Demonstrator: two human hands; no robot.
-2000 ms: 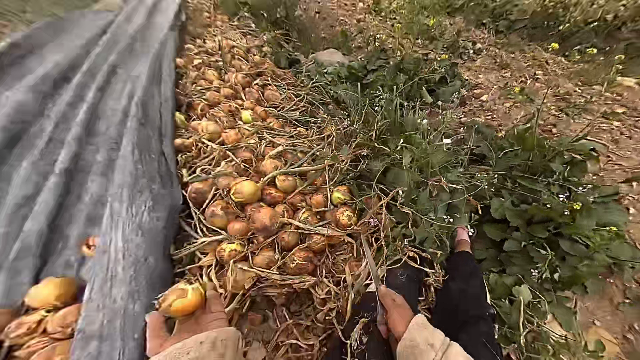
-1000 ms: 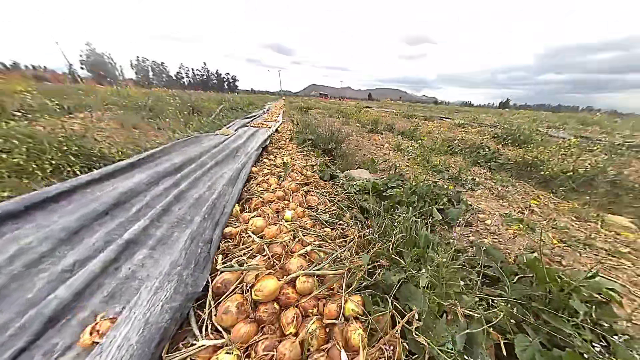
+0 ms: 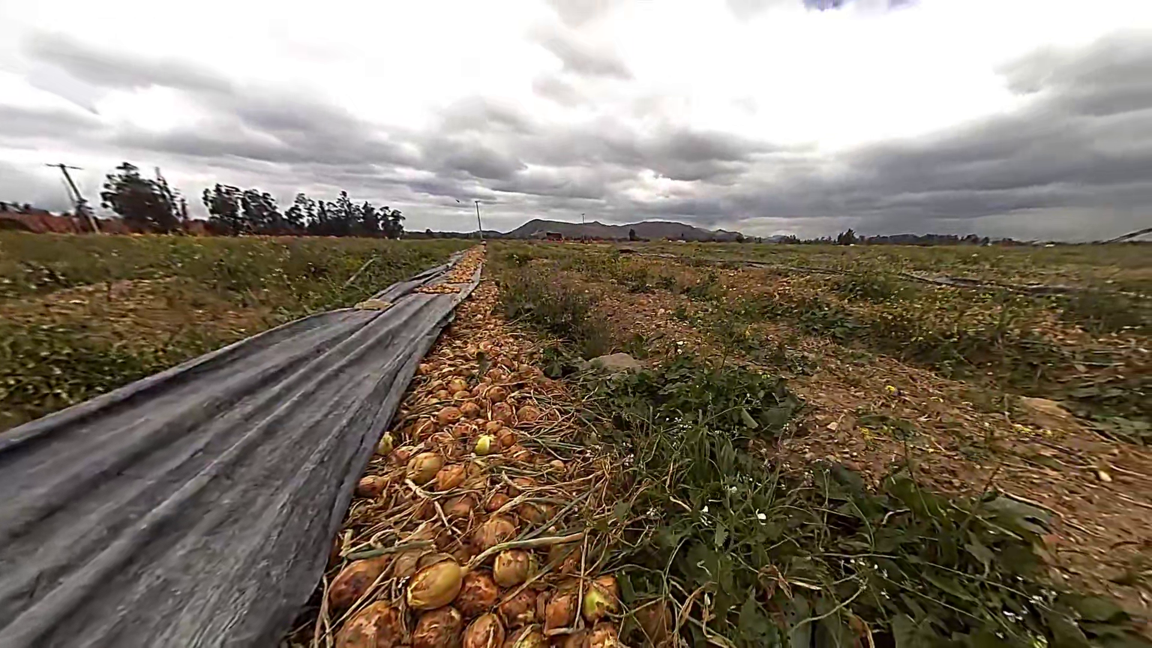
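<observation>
Neither my left hand nor my right hand shows in the view now, so what they hold or touch is hidden. Brown and yellow onions [image 3: 436, 584] with dry stalks lie in a long row that runs from the bottom of the frame toward the horizon. Along the left of the row stretches a creased grey fabric sheet [image 3: 207, 486], its right edge against the onions. One greenish onion [image 3: 484, 445] stands out among the browner ones.
Green leafy weeds [image 3: 720, 504] with small white flowers border the row on the right. A pale stone [image 3: 614, 363] lies beyond them. Farther off are trees [image 3: 261, 211], utility poles and low hills [image 3: 621, 230].
The view has tilted up strongly to the horizon. Two seconds ago my left hand held an onion and my right hand a blade; both hands have since left the view.
</observation>
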